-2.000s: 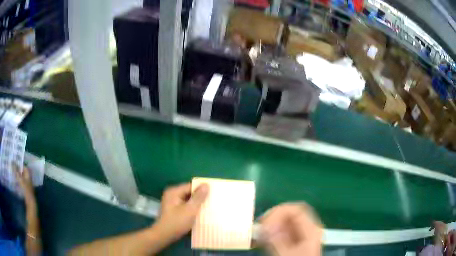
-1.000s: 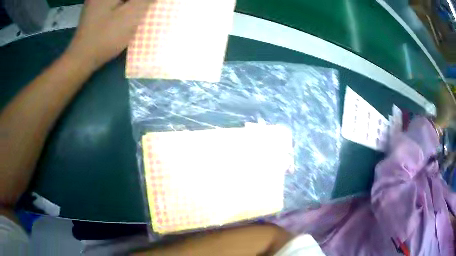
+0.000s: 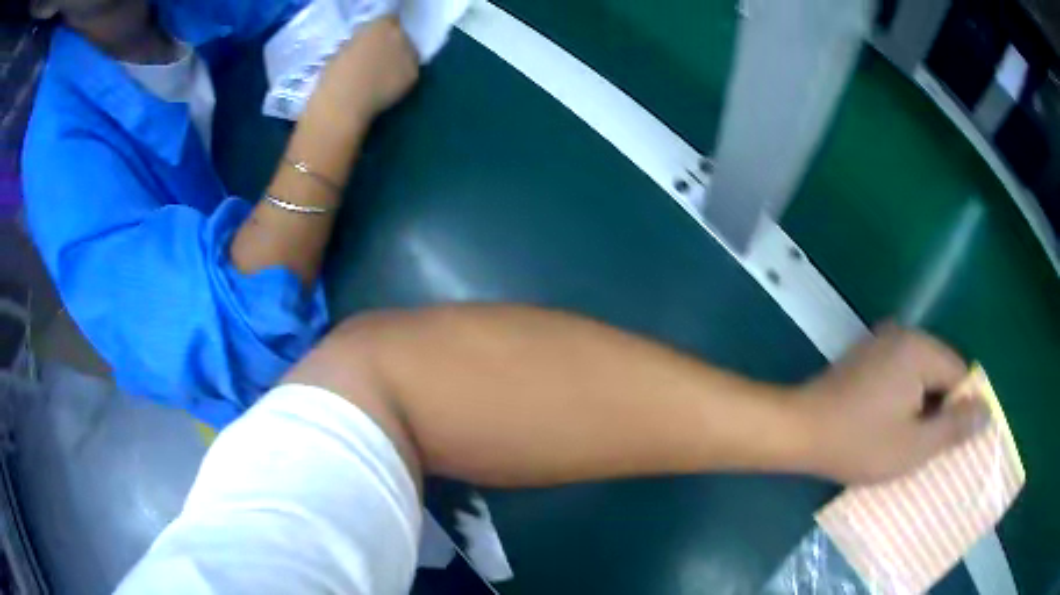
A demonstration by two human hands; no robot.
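My left hand [image 3: 889,407] holds a dot sticker sheet [image 3: 924,511] at the lower right, pinched near its upper edge. The sheet shows rows of pink-orange dots on a pale backing with a yellowish edge. It hangs over the bench and the rail. Part of a clear plastic bag [image 3: 810,567] shows on the bench below the sheet. My right hand is not in view.
The green conveyor belt [image 3: 901,221] runs at the upper right behind the white side rail [image 3: 604,105]. A grey post [image 3: 781,105] rises from the rail. A co-worker in a blue smock [image 3: 151,267] sits at the left, holding a white label sheet [image 3: 305,52].
The view has swung left. My left hand and its dot sheet now show at the lower right. My right arm, the sheet stack and the pink-smocked co-worker have left the picture.
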